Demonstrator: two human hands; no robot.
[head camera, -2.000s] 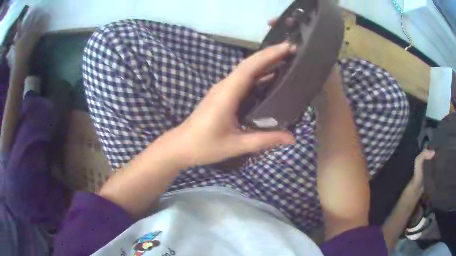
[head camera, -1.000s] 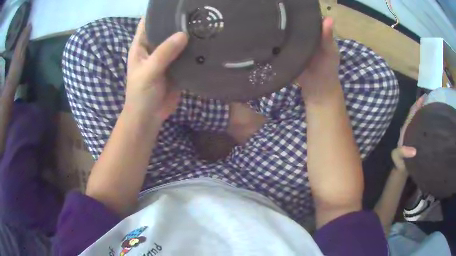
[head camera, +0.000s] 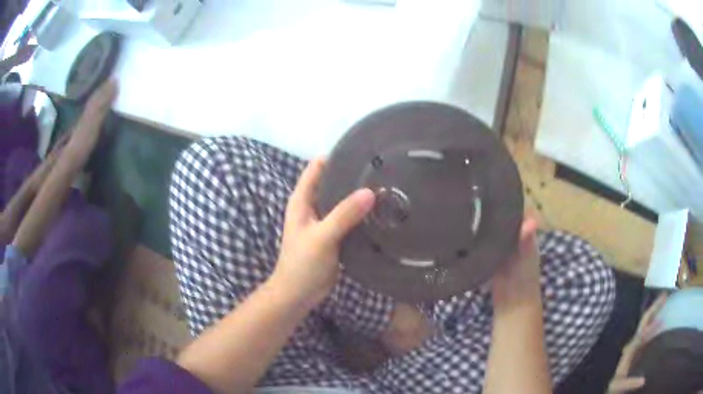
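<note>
The brown base housing (head camera: 432, 223), a round dark plate-sized plastic part, is held flat-on above my checked lap. It shows curved slots, small round holes, a ring of vents left of its centre and a patch of tiny holes near its lower edge. My left hand (head camera: 316, 238) grips its left rim, with the thumb on its face beside the ring. My right hand (head camera: 518, 269) holds its lower right rim; most of its fingers are hidden behind the part.
A white-covered table (head camera: 254, 69) lies ahead, with bare wood (head camera: 570, 208) at a gap on the right. A person at left has a hand by a dark round disc (head camera: 92, 65). Another person at lower right holds a dark round part (head camera: 671, 362). White boxes (head camera: 667, 250) stand at right.
The view has shifted to show more table. The brown housing, edge-on two seconds ago, now shows its whole round face. Both hands still hold it.
</note>
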